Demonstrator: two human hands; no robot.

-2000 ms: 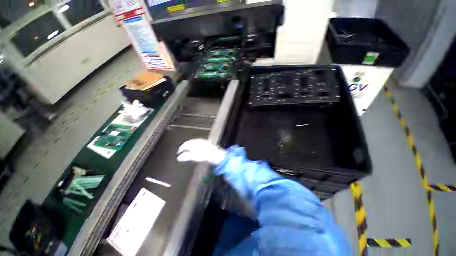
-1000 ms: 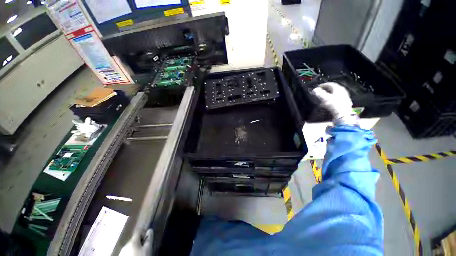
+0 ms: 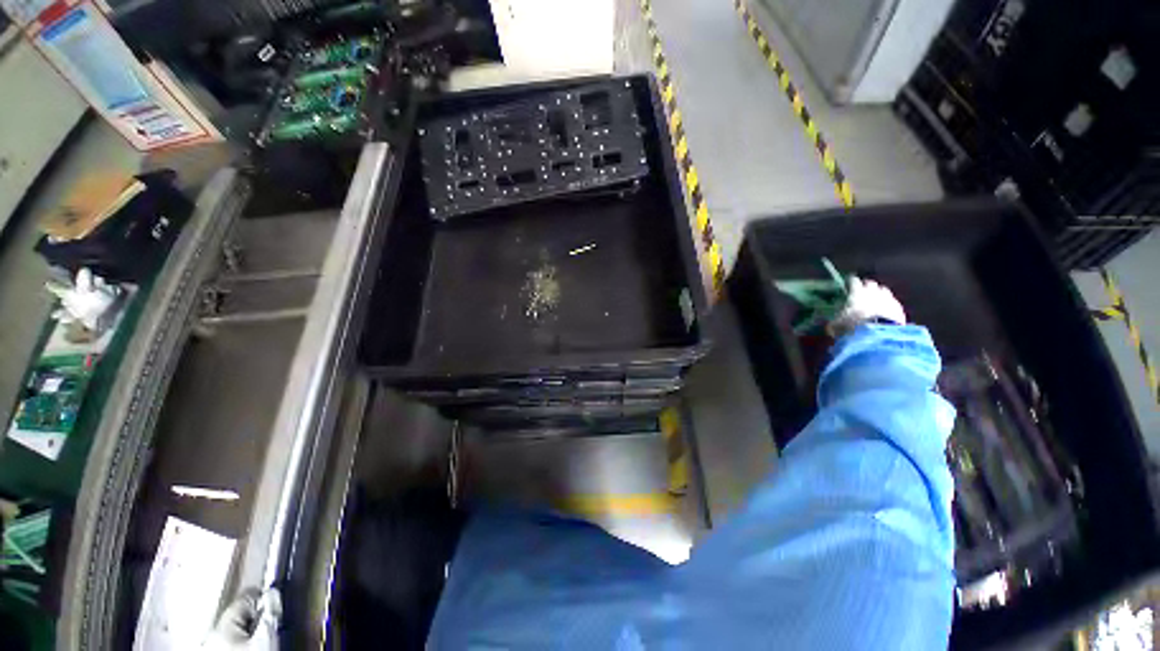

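Observation:
My right hand (image 3: 873, 305), white-gloved with a blue sleeve, reaches into a deep black crate (image 3: 897, 216) at the right. It is at pale green strips (image 3: 814, 295) in the crate's upper left corner; the fingers are small and partly hidden, so I cannot tell whether they hold a strip. My left hand (image 3: 246, 621), also white-gloved, is at the bottom left on the metal conveyor rail (image 3: 318, 343), cut off by the lower edge. Its grip is unclear.
A black perforated plate (image 3: 534, 146) lies in a stacked black crate (image 3: 534, 363) in the middle. A white printed sheet (image 3: 185, 591) and a thin white stick (image 3: 204, 492) lie on the conveyor. Circuit boards (image 3: 324, 89) sit at its far end. A spare board (image 3: 54, 392) is at left.
My right hand has moved from over the conveyor to the right-hand crate and down to its green strips. My left hand has come into view on the rail. The view has swung right.

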